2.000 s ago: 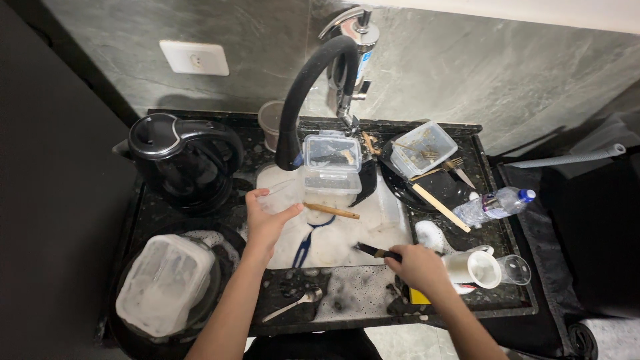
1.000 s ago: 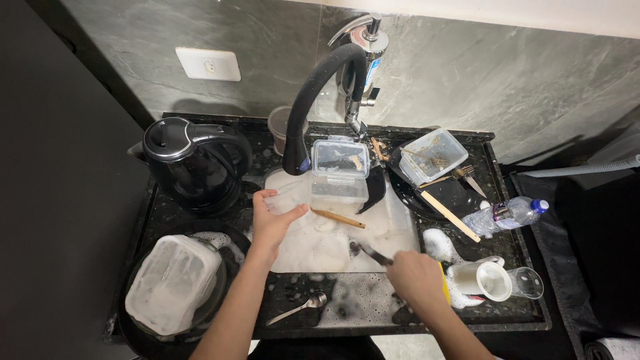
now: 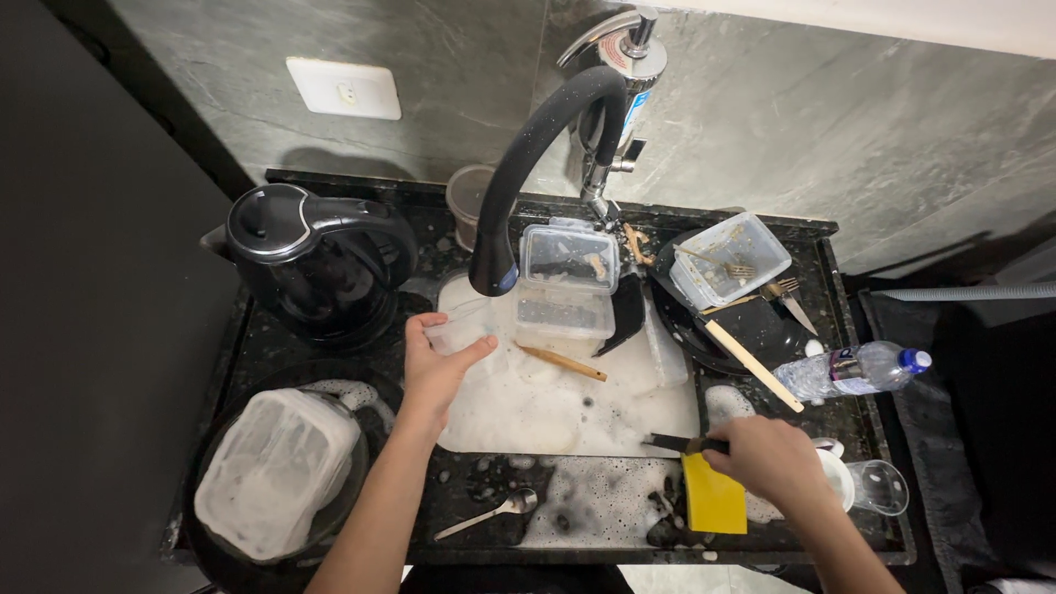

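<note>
My left hand [image 3: 445, 359] grips a clear plastic container [image 3: 464, 328] at the left side of the sink, which is full of suds [image 3: 528, 412]. In my right hand [image 3: 767, 458], at the sink's front right corner, is a dark-handled utensil [image 3: 681, 443], seemingly a knife. A yellow sponge [image 3: 714, 495] lies against or under the fingers of that hand. A wooden-handled utensil [image 3: 569, 363] rests in the foam, its far end hidden. Behind it, clear lidded containers [image 3: 565, 318] stand in the sink. The black faucet spout [image 3: 503, 223] hangs above. A metal spoon [image 3: 491, 513] lies on the front counter edge.
A black electric kettle [image 3: 305, 264] stands back left. Soapy plastic containers [image 3: 272, 478] sit in a dark pan [image 3: 202, 511] at front left. At right are a black frying pan [image 3: 676, 330] with a food-stained container [image 3: 734, 256] and forks, a plastic bottle [image 3: 858, 369], a white mug [image 3: 837, 478] and a glass [image 3: 883, 487].
My right hand has moved toward the yellow sponge, and more of the sponge shows now. The blue-handled utensil seen in the suds in the earliest frame is no longer visible.
</note>
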